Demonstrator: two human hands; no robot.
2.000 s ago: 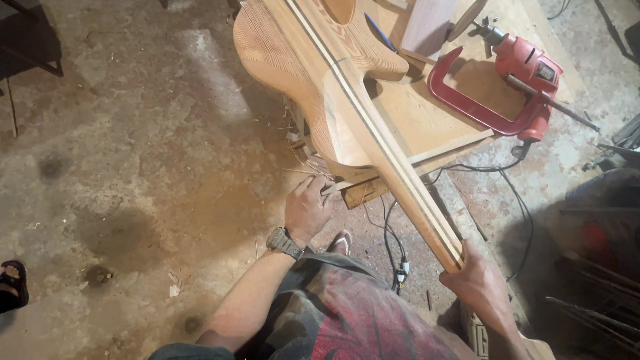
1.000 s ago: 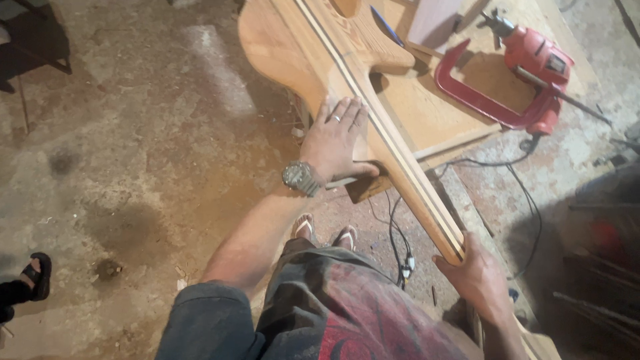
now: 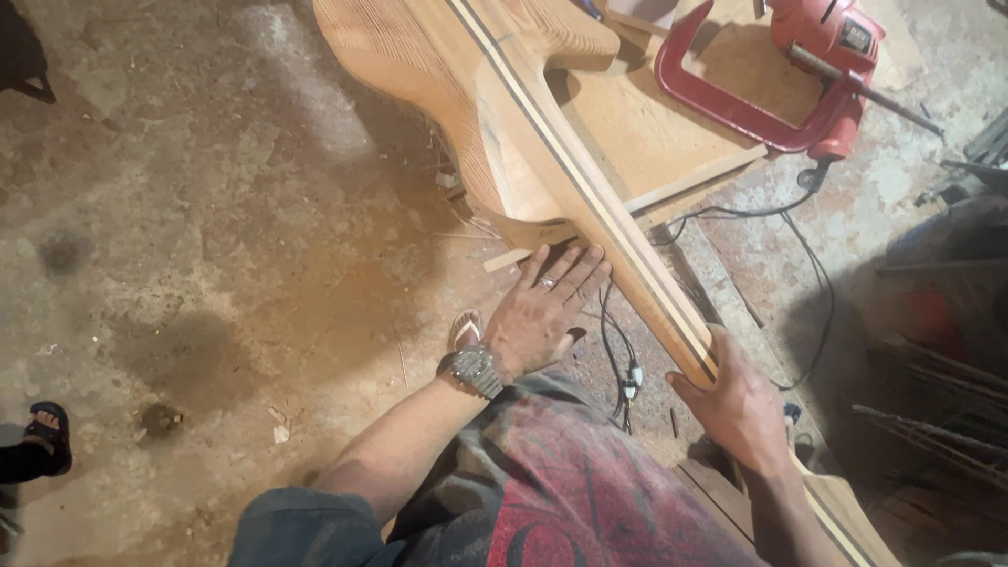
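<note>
An unfinished wooden guitar body (image 3: 441, 87), joined to a long neck (image 3: 614, 224) with dark and pale laminate stripes, lies over a wooden board. My right hand (image 3: 736, 394) is closed around the neck near its far end; the headstock (image 3: 843, 512) shows below my wrist. My left hand (image 3: 551, 315), with a ring and a wristwatch (image 3: 475, 370), is spread with its fingertips at the neck's left edge, just below where neck and body meet. The underside of the neck and my right fingertips are hidden.
On the plywood board (image 3: 669, 150) lie a red C-clamp (image 3: 732, 118) and a red power drill (image 3: 827, 39). Its black cord (image 3: 732, 213) runs to the floor, near cable connectors (image 3: 632, 378). Another person's sandaled foot (image 3: 47, 433) is at far left. Metal rods (image 3: 937, 433) lie at right.
My left hand was at the body's lower edge, then lay flat on the back near the neck joint, and is now lower, beside the neck. My right hand stays on the neck.
</note>
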